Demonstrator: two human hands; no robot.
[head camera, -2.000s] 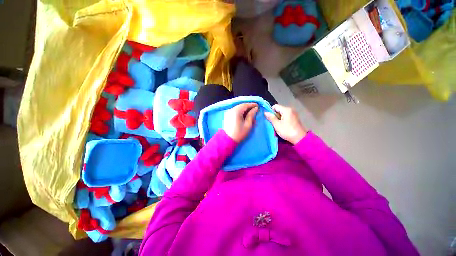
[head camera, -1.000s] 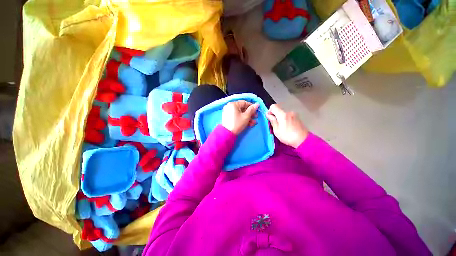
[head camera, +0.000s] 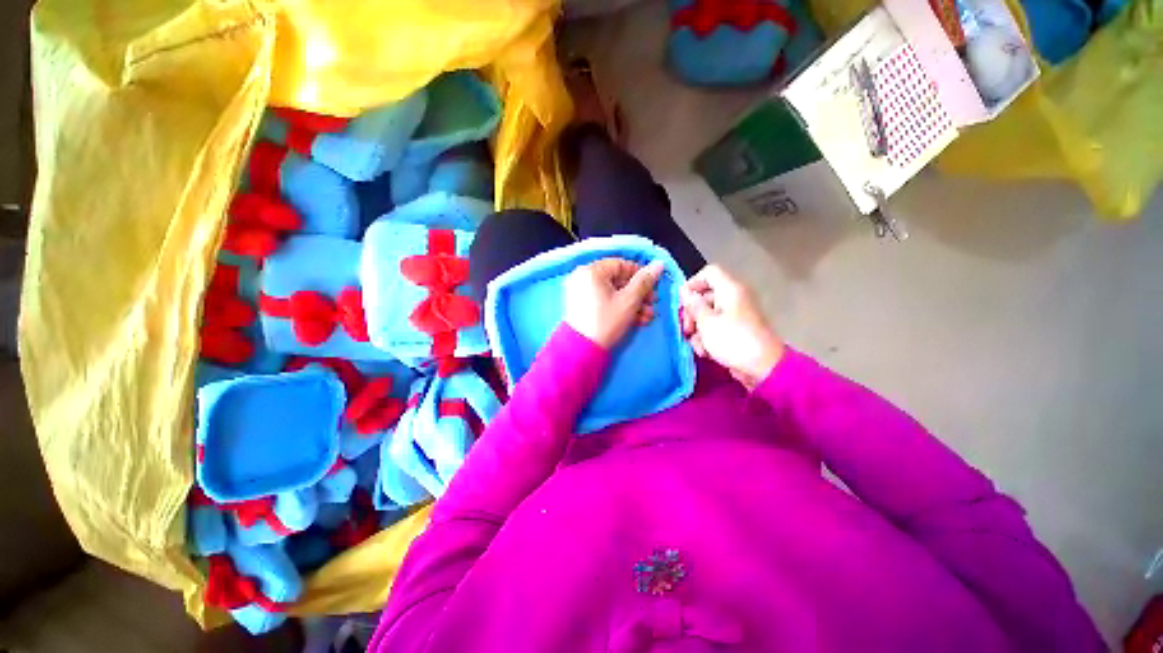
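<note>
The bright blue plush piece lies on my lap with its shallow tray face up and its raised rim all round. My left hand is inside the tray near the upper right corner, thumb and fingertips pinched together at the rim. My right hand is just outside the right rim, its thumb and fingers pinched close to my left fingertips. Anything thin between the fingertips, such as thread or a needle, is too small to see.
The near yellow bag, full of blue pieces with red bows, stands at my left. At the upper right are the tool box with a dark metal tool on top, another blue piece and the far yellow bag.
My right hand has come away from the rim's edge and its fingers are now pinched beside it. The view has shifted slightly, and the piece stays on my lap.
</note>
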